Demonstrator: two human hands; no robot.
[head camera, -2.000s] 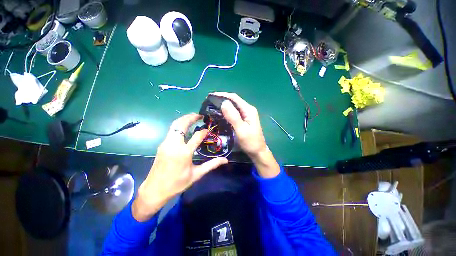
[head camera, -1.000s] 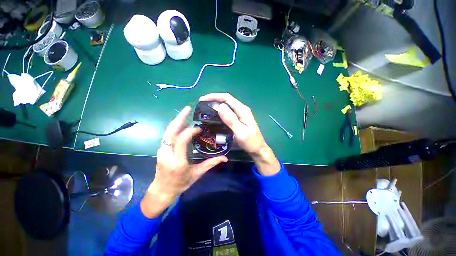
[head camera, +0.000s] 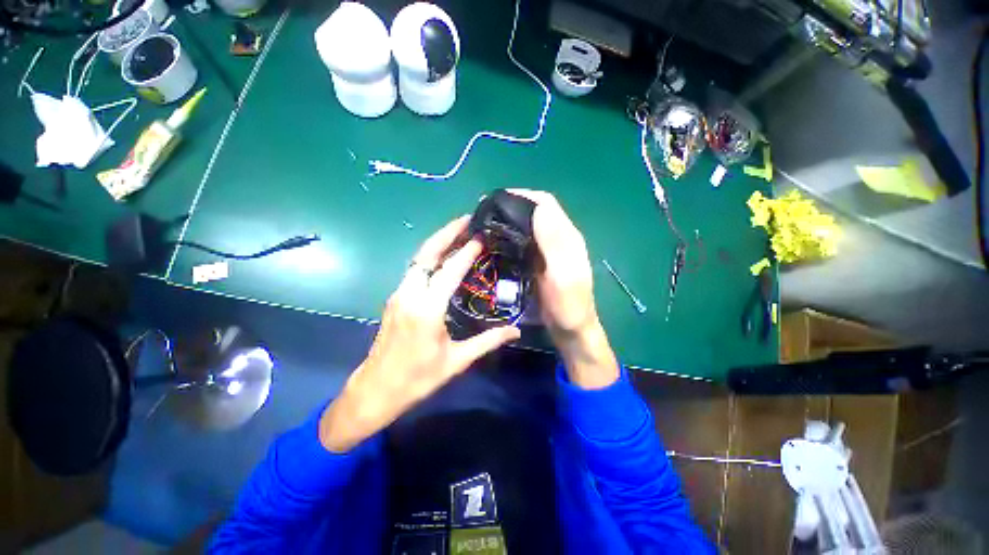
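An open black camera ball housing (head camera: 470, 314) is held over the front edge of the green mat, with red and multicoloured wires (head camera: 484, 278) and a small white part inside. A black cover (head camera: 503, 216) sits at its far side, tilted up. My left hand (head camera: 421, 314) grips the near left side, thumb along the near rim and fingertips at the gap between cover and housing. My right hand (head camera: 563, 271) wraps the right side of the cover and housing; its fingers are partly hidden behind them.
Two white indoor cameras (head camera: 361, 65) stand at the back. A white cable (head camera: 466, 157), thin rod (head camera: 625, 286), glue tube (head camera: 150, 150) and side cutters (head camera: 758, 307) lie on the mat (head camera: 325, 233). Yellow scraps (head camera: 800, 228), a black screwdriver (head camera: 830, 372) and a white PTZ camera (head camera: 821, 466) are right.
The view has shifted, so the bench appears turned and higher. The cover now stands more upright and turned at the housing. My right hand has turned along its right side; my left fingertips have moved into the gap.
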